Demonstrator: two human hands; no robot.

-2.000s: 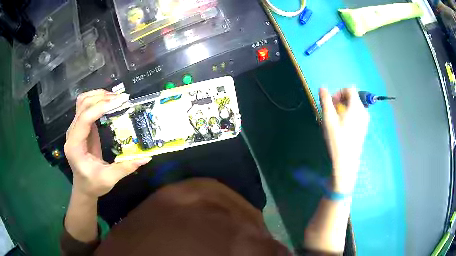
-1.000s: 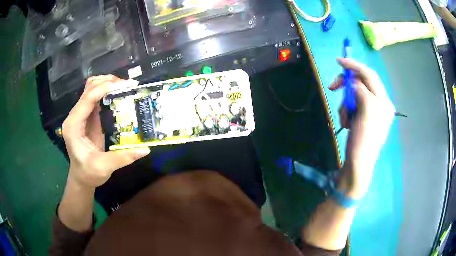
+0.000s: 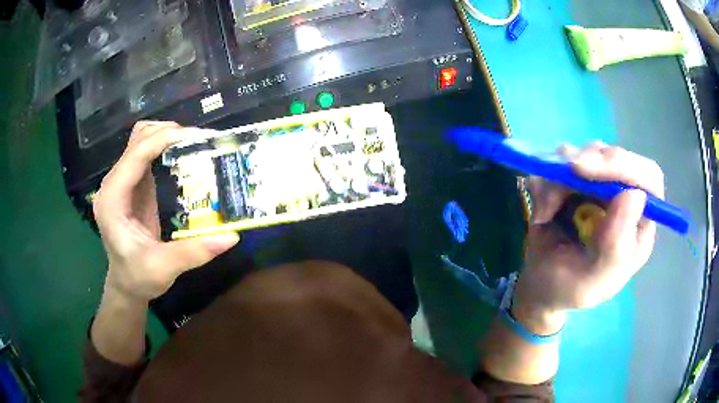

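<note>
My left hand (image 3: 134, 212) holds a circuit board (image 3: 292, 169) by its left end, thumb on the near edge and fingers on the far edge. The board is pale-edged with a dark block and yellow parts, held over my lap. My right hand (image 3: 591, 244) grips a blue marker pen (image 3: 544, 167) between thumb and fingers, its blurred left end pointing towards the board but apart from it. A short dark tool with a yellow end (image 3: 585, 222) is tucked in the same hand; its far end is hidden.
The black test fixture (image 3: 268, 93) stands behind the board, with clear pressure plates (image 3: 150, 59), green buttons (image 3: 325, 100) and a red switch (image 3: 448, 77). The teal mat (image 3: 544, 102) at right bears a tape ring, a blue cap (image 3: 517, 29) and a lime-green strip (image 3: 623, 47).
My right hand has picked up the marker pen from the mat and turned it across towards the board. The dark tool stays in that hand. My left hand still holds the board.
</note>
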